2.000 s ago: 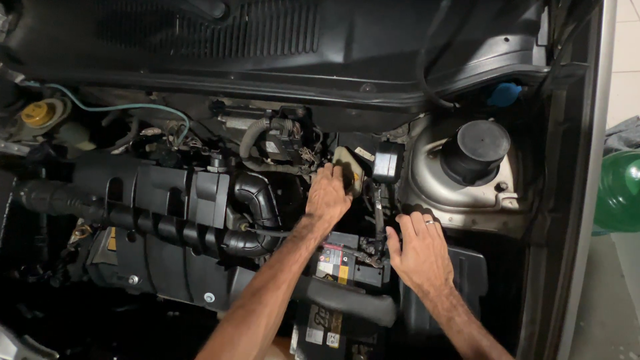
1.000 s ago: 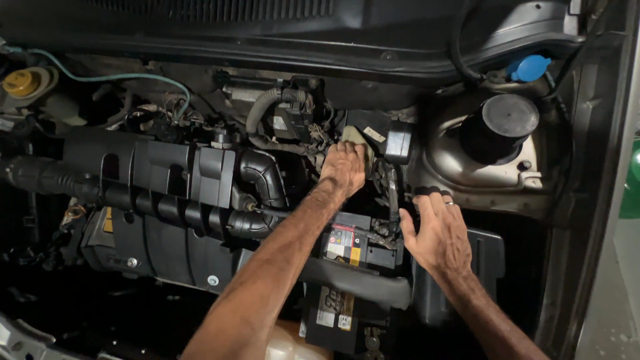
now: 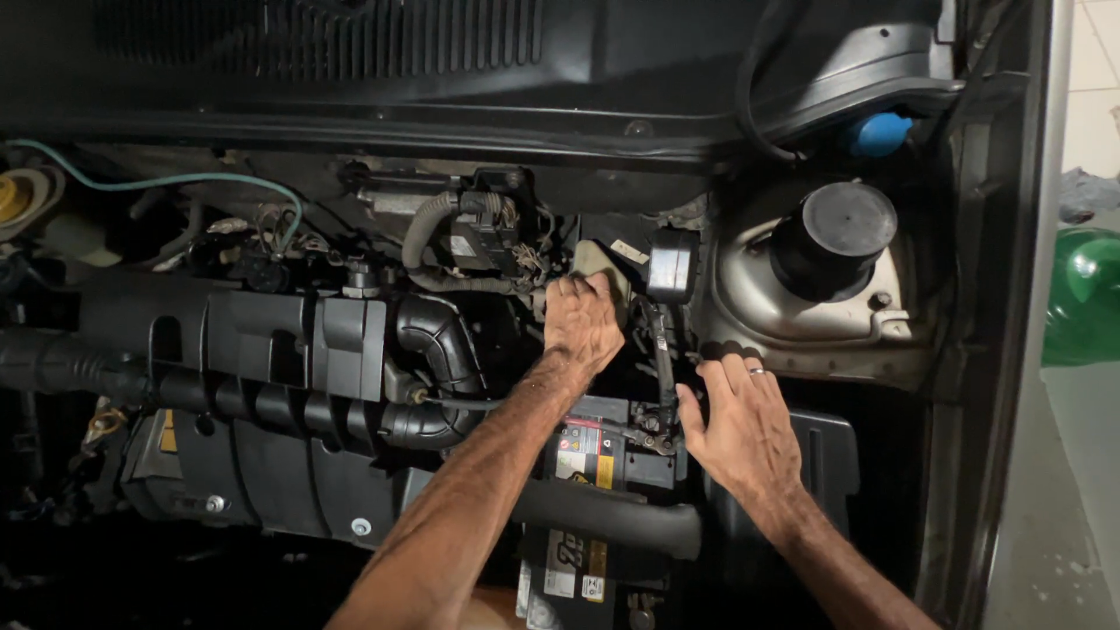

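In the engine bay, my left hand (image 3: 582,324) reaches in behind the car battery (image 3: 582,525), its curled fingers against a pale yellowish plastic part (image 3: 604,262). The fingertips are hidden, so its grip cannot be told. My right hand (image 3: 742,424), with a ring on one finger, lies right of the battery terminal clamp (image 3: 656,437), its fingers bent over a dark edge below the strut tower (image 3: 744,324). Between the hands a wrapped cable (image 3: 662,359) runs down to the clamp. A black box-shaped cover (image 3: 674,265) is just above it.
A black corrugated air hose (image 3: 437,341) and the engine cover (image 3: 271,350) are on the left. A thick black hose (image 3: 612,516) crosses the battery. At the right stand a black cap (image 3: 849,219) on the strut tower, a blue cap (image 3: 882,134) and the fender edge (image 3: 1024,350). A green bottle (image 3: 1082,297) lies beyond.
My left hand stays at the pale part, its fingers more curled than two seconds ago. My right hand remains beside the battery with little change. The view has shifted somewhat.
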